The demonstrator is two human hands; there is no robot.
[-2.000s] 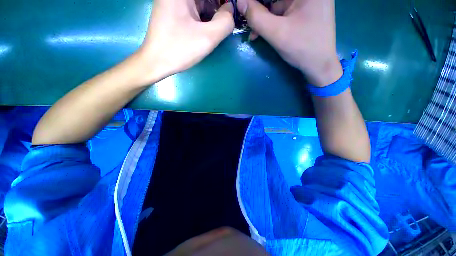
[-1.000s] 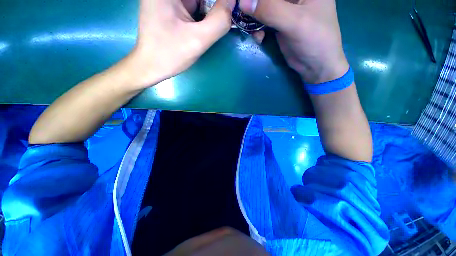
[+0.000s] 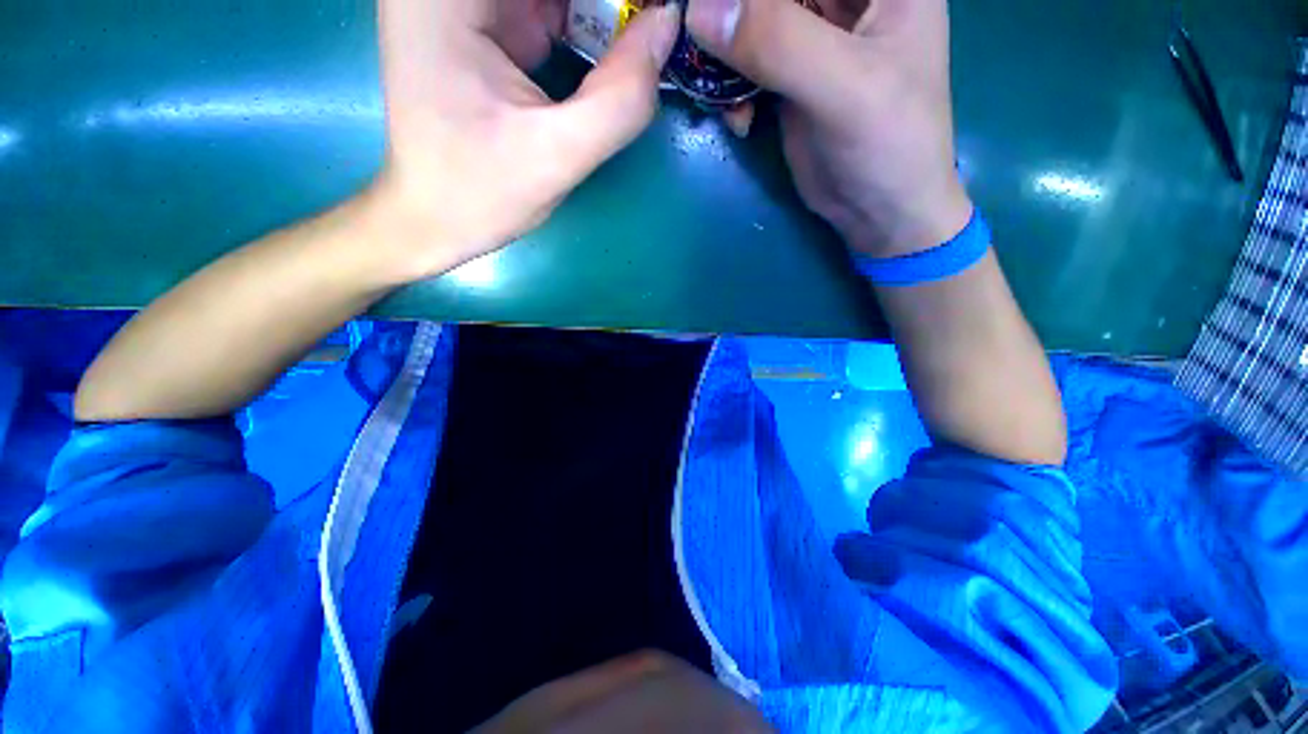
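Observation:
A dark round circuit board unit [image 3: 706,78] with a shiny rim is held at the top middle, partly covered by my fingers. A silvery-white tab [image 3: 593,25] with a yellow edge shows just left of it, between my left thumb and fingers. My left hand [image 3: 495,129] is closed on the tab, its thumb tip at the disc's left edge. My right hand [image 3: 846,108] grips the disc, thumb on top and a fingertip showing below. Both hands are partly cut off by the top edge.
The glossy green bench top [image 3: 187,187] lies under the hands. Dark slim tweezers [image 3: 1205,98] lie at the upper right. A striped sleeve or cloth [image 3: 1262,301] is at the right edge, beside blue clothing [image 3: 1219,502]. A blue band [image 3: 930,260] circles my right wrist.
The hands have shifted slightly left and down. The thumbs have moved apart, and more of the disc and the white tab with its yellow edge now shows. The tweezers lie as before.

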